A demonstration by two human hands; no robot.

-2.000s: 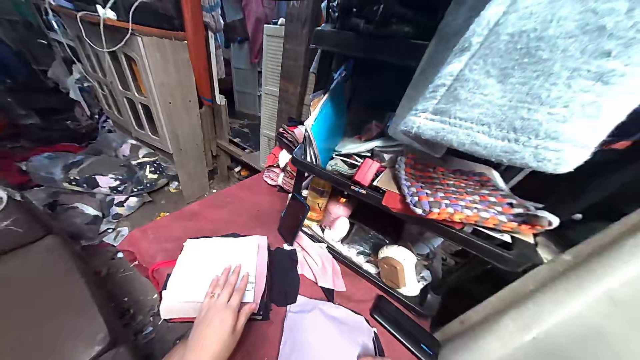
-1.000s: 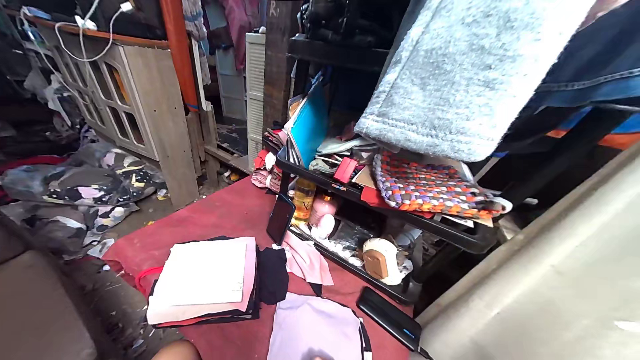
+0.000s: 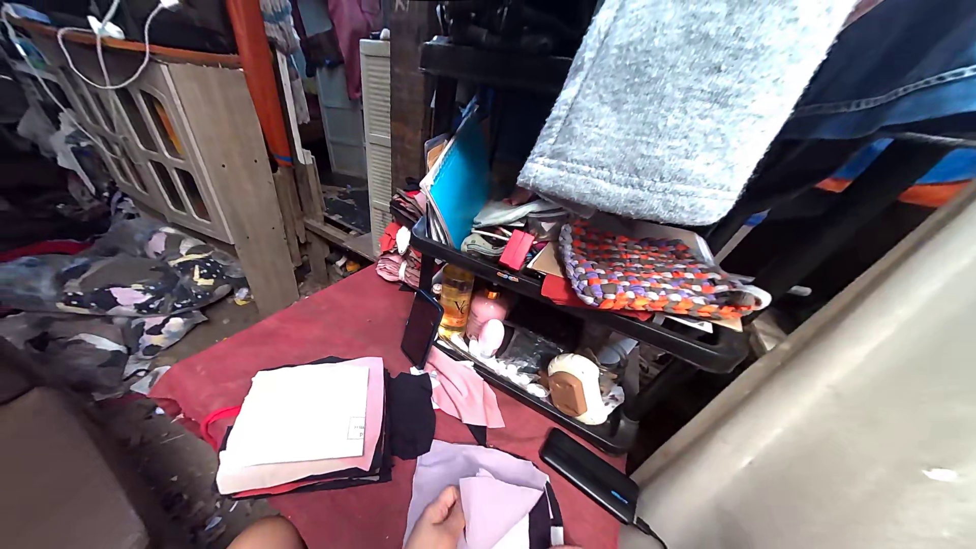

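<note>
At the bottom of the head view, my left hand (image 3: pixel 438 522) has its fingers closed at a folded flap of lilac cloth (image 3: pixel 450 465). Only a sliver of my right hand (image 3: pixel 564 546) shows at the lower edge, by the same cloth. Black and white fabric lies beneath the flap. Left of it is a stack of cloth pieces (image 3: pixel 374 419), pink, black and red, topped by a white sheet (image 3: pixel 305 412) with a small printed label. A black cloth piece (image 3: pixel 412 415) and a pink one (image 3: pixel 461 389) lie between the stack and the shelf.
A phone (image 3: pixel 422 328) leans upright against the black shelf rack (image 3: pixel 671 339). A black power bank (image 3: pixel 591 473) with a cable lies right of the lilac cloth. The shelves hold bottles, a blue folder (image 3: pixel 461 183) and a braided mat (image 3: pixel 648 271). Grey cloth (image 3: pixel 686 114) hangs above.
My left hand has left the white-topped stack, where it lay flat two seconds ago, and is now on the lilac cloth. A flap of that cloth is now folded over.
</note>
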